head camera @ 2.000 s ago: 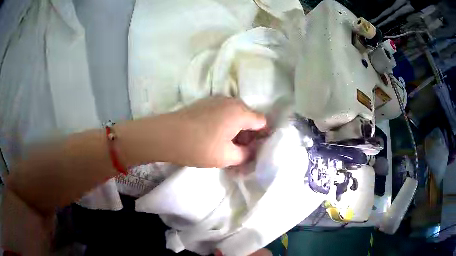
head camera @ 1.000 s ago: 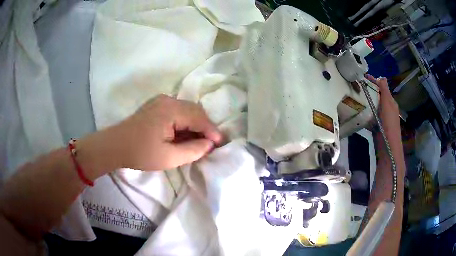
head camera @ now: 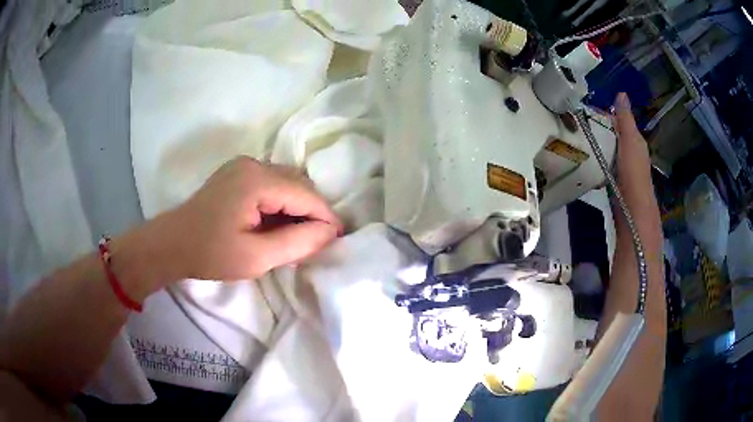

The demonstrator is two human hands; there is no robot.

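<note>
My left hand [head camera: 256, 221], with a red string bracelet at the wrist, pinches the white garment piece [head camera: 322, 301] between thumb and fingers, left of the needle area. The cloth runs under the lit presser foot and needle area [head camera: 462, 309] of the off-white sewing machine [head camera: 450, 124]. My right hand [head camera: 623, 115] is mostly hidden behind the machine's far right end, with a finger showing; the forearm runs down the right side. What it touches cannot be seen.
The work lamp [head camera: 599, 371] on its ribbed metal neck stands in front of my right forearm. A printed ruler [head camera: 186, 360] lies along the table's front edge. More white cloth [head camera: 223, 91] is heaped behind my left hand. A red-topped white thread cone [head camera: 582, 59] is behind the machine.
My right hand has come to the machine's far right end, out of view two seconds ago. My left hand shows further left and still pinches the cloth. The machine also shows further left.
</note>
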